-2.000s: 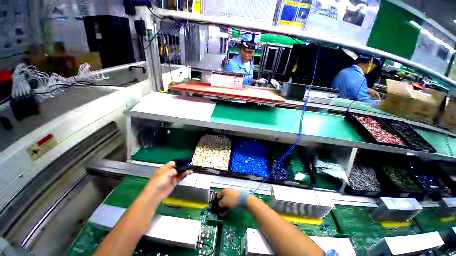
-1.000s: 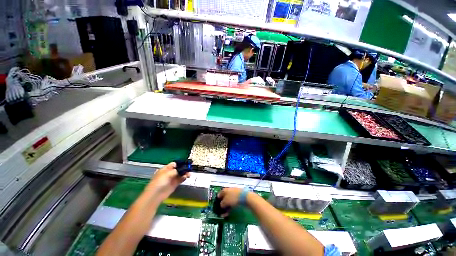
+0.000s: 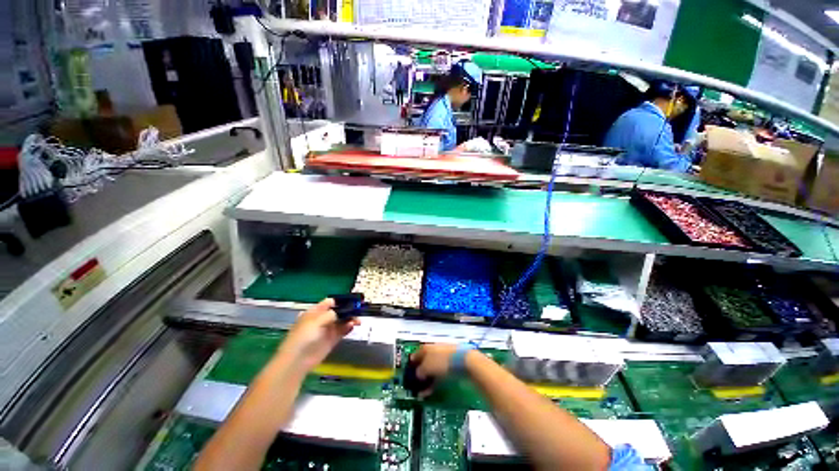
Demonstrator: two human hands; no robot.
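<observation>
Green circuit boards (image 3: 267, 354) lie in a row in front of me, with silver-white heatsinks (image 3: 336, 421) and yellow strips (image 3: 354, 372). My left hand (image 3: 319, 329) is raised above the far edge of the left board, below the cream bin, with black coverings on its fingertips. Whether it holds a small part cannot be told. My right hand (image 3: 436, 364) is low over the board between two finned heatsinks (image 3: 563, 359), fingers pointing down, black coverings on the fingertips. What is between its fingers is hidden. A light blue strap (image 3: 461, 357) is on my right wrist.
Bins of cream (image 3: 391, 274) and bright blue components (image 3: 459, 282) stand under the green-matted shelf (image 3: 460, 210). A blue cord (image 3: 548, 207) hangs down to my right wrist. Red and dark trays (image 3: 692, 221) sit on the shelf. Two people in blue are opposite.
The view has shifted slightly, so the boards and shelf sit a little further right. Both hands keep nearly the same places over the boards. The person opposite at centre has turned sideways.
</observation>
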